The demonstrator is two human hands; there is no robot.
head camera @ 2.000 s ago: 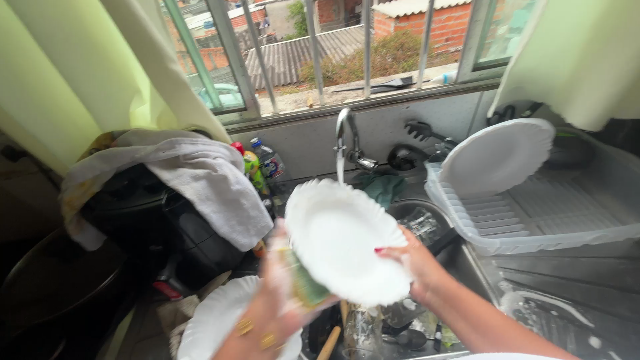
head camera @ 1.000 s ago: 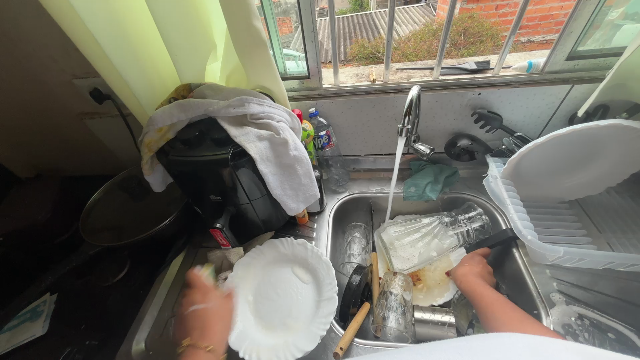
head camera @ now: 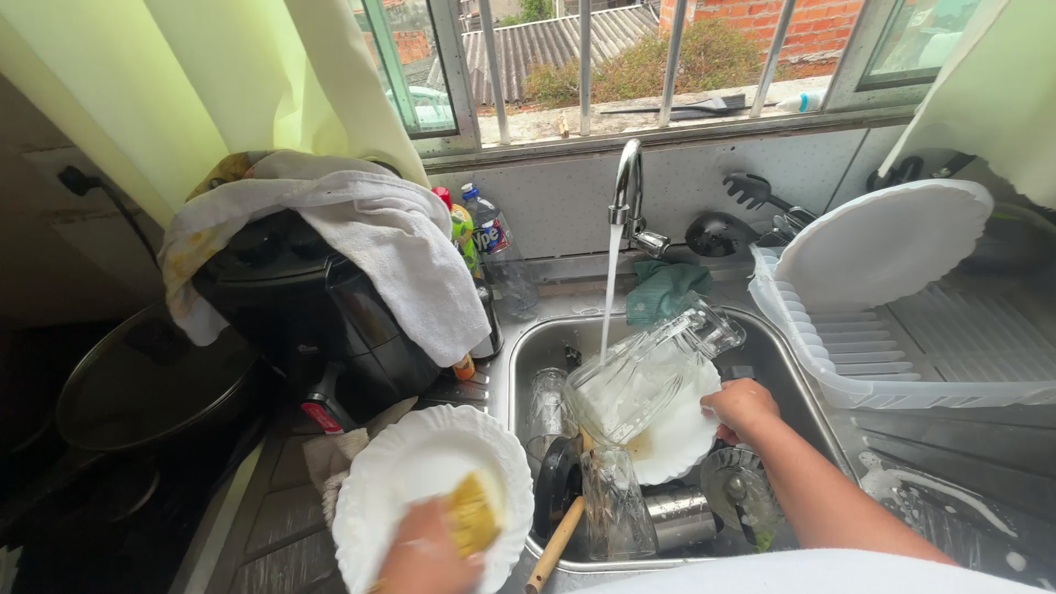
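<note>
My left hand [head camera: 433,549], blurred, holds a yellow sponge [head camera: 473,516] over a white scalloped plate [head camera: 396,462] left of the sink. My right hand [head camera: 742,408] grips the rim of another white plate [head camera: 689,445], which lies in the steel sink [head camera: 813,412] and bears a brownish stain. A clear glass pitcher [head camera: 631,388] lies across that plate, under water running from the chrome faucet [head camera: 629,177]. Around them are glass tumblers [head camera: 615,503], a metal cup [head camera: 681,516], a wooden handle [head camera: 557,544] and a glass lid [head camera: 738,487].
A white dish rack [head camera: 833,388] holding a large scalloped plate [head camera: 887,243] stands at the right. At the left are a black air fryer [head camera: 305,313] under a cloth [head camera: 388,223] and a lidded pan [head camera: 157,371]. Bottles [head camera: 495,239] and a green cloth [head camera: 667,289] are behind the sink.
The plate held up between both hands two seconds ago is gone from there. My right hand has moved down into the sink and grips a plate; my left hand has moved onto the left plate.
</note>
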